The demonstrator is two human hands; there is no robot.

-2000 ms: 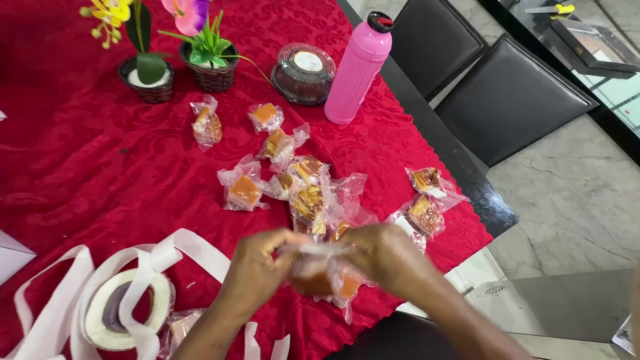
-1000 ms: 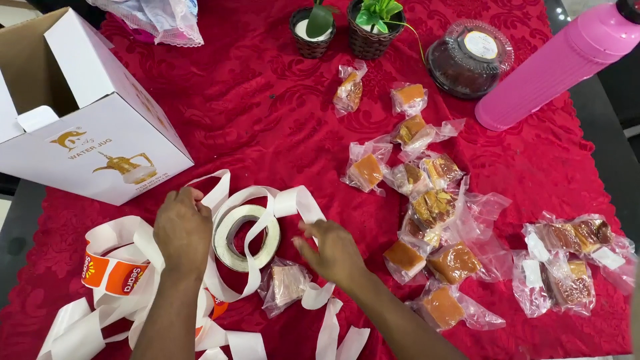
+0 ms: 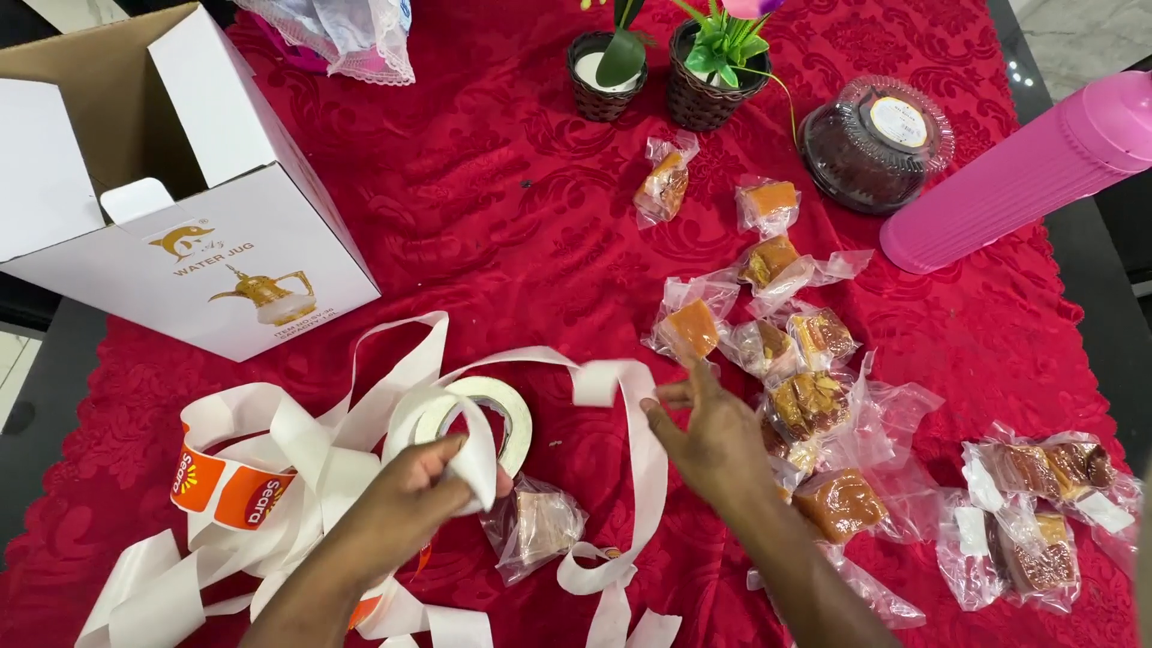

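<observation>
White backing ribbon, part of it bearing orange stickers, lies in loops on the red tablecloth. My left hand pinches a curl of this ribbon beside a label roll. Near the strip's right-hand loop, my right hand has its thumb at the ribbon's edge; whether it grips is unclear. Just beyond its fingers sits a plastic-wrapped orange-brown cake piece. Another wrapped piece lies below the roll. Several more wrapped pieces form a cluster, partly hidden by my right forearm.
An opened white cardboard box stands at the left. Two potted plants, a round clear-lidded container and a pink bottle are at the back. More wrapped cakes lie at the right, near the table edge.
Two seconds ago both hands were together at a wrapped piece; now they are apart over the ribbon. Since one second ago, my left hand has moved right to the roll. The view has shifted left.
</observation>
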